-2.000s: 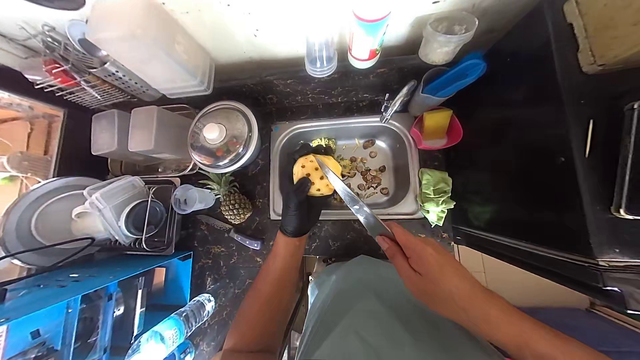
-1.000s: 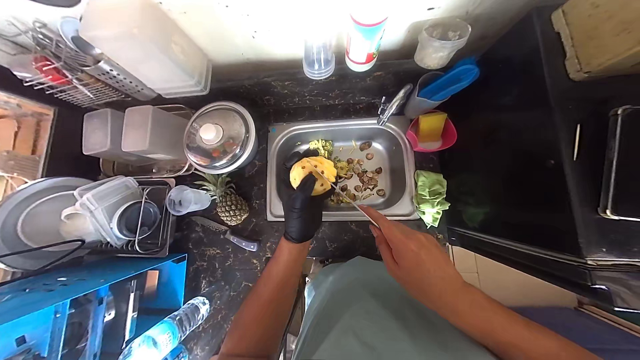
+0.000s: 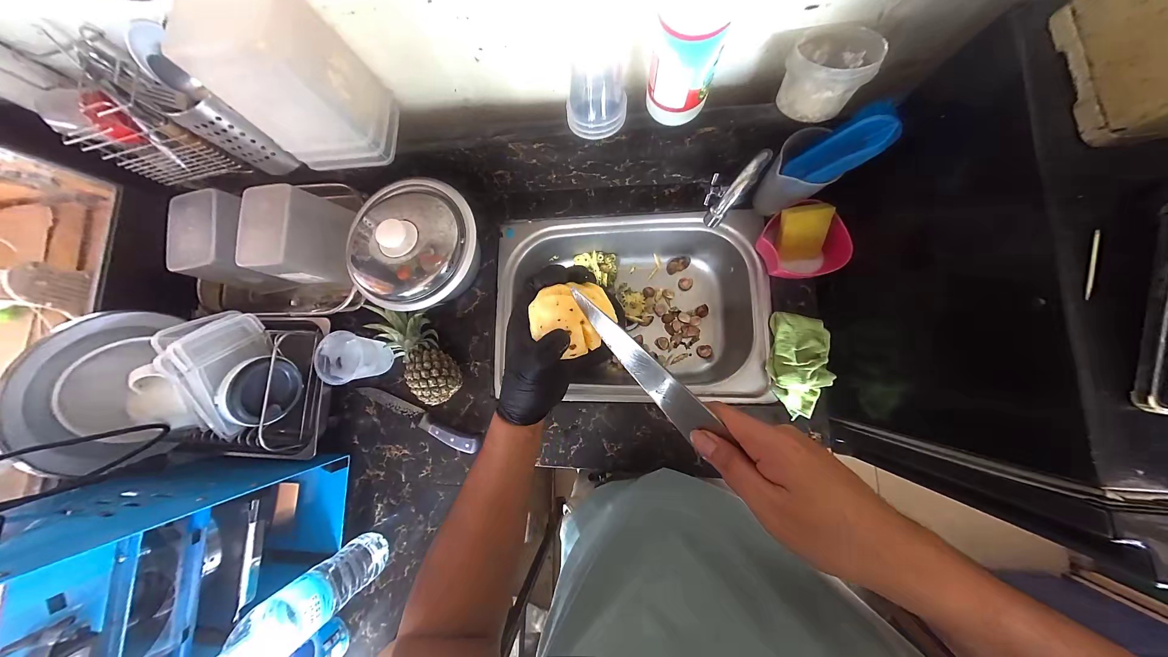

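Note:
A black glove covers my left hand (image 3: 537, 370), which holds a peeled pineapple (image 3: 558, 315) over the left part of the steel sink (image 3: 744, 301). My bare right hand (image 3: 762, 461) grips the handle end of a long knife (image 3: 652, 372). The blade slants up and left, its tip at the yellow flesh, where a cut line shows. Brown and green peel scraps (image 3: 680, 327) lie in the basin. Left of the sink, an unpeeled pineapple (image 3: 431, 370) with its crown lies on the dark counter. The handle itself is mostly hidden in my right hand.
A second knife (image 3: 449, 436) lies left of the sink's front corner. Behind that stand a lidded pot (image 3: 412, 245) and a plastic cup (image 3: 354, 358). The faucet (image 3: 737, 188) rises behind the sink. At right are a pink bowl with a sponge (image 3: 835, 251) and a green cloth (image 3: 800, 363).
The knife blade, turned narrow and lower right of the fruit one second ago, now lies broad with its tip on the pineapple. Both hands have kept their holds.

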